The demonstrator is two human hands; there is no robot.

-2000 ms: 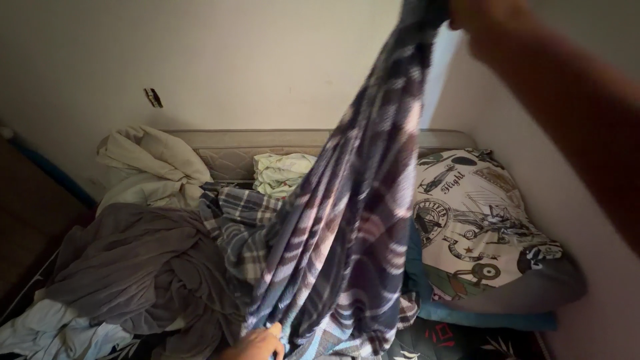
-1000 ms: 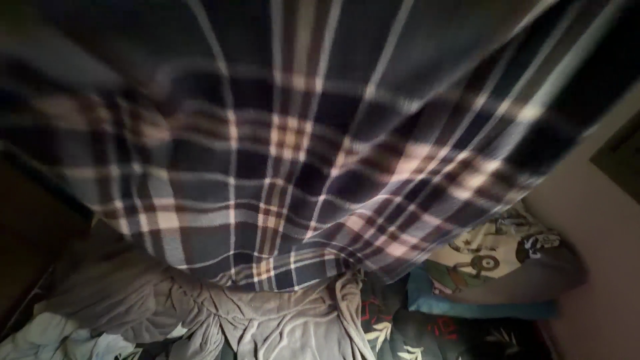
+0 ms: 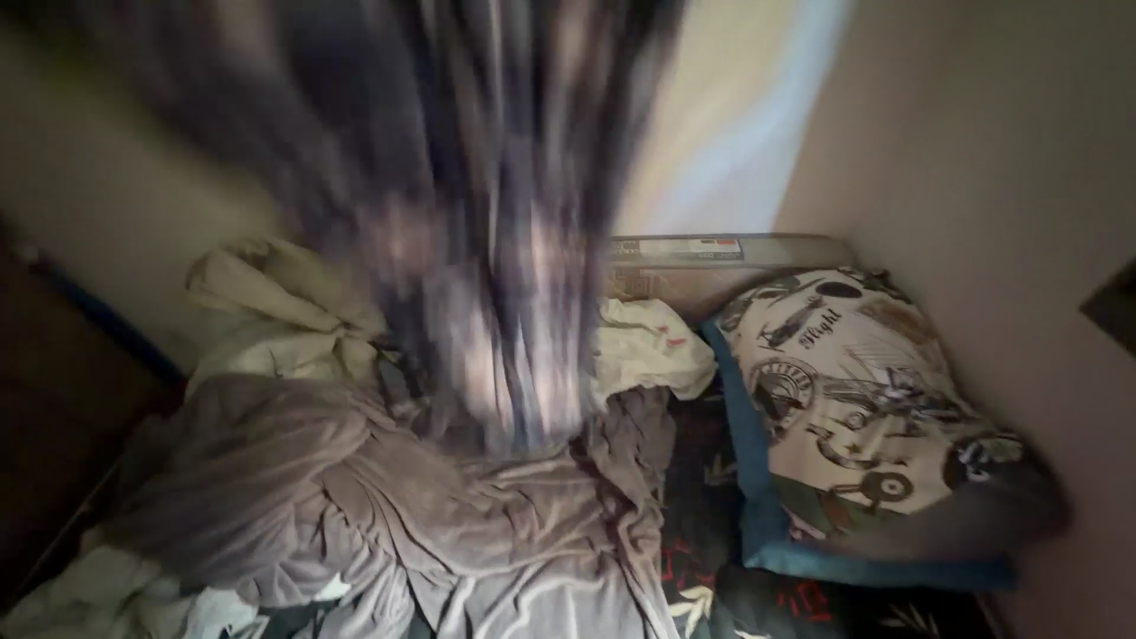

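Observation:
A dark plaid blanket (image 3: pixel 497 222), blurred by motion, hangs in gathered folds from the top of the view down to the middle of the bed. Neither of my hands shows; the upper part of the blanket runs out of view. Below its lower end lies a crumpled grey-brown blanket (image 3: pixel 524 532). Pale crumpled cloth (image 3: pixel 652 346) lies just right of the plaid folds, and a cream-coloured bundle of cloth (image 3: pixel 284 311) lies to their left.
A printed pillow (image 3: pixel 852 417) rests on a blue pillow (image 3: pixel 759 524) at the right, by the wall. Dark patterned bedding (image 3: pixel 701 541) shows beside them. An upright mattress edge (image 3: pixel 781 251) runs along the back wall. White cloth (image 3: pixel 222 612) lies at the lower left.
The plaid blanket, spread wide across the view a second ago, now hangs in narrower folds. Both hands, seen two seconds ago, are out of view.

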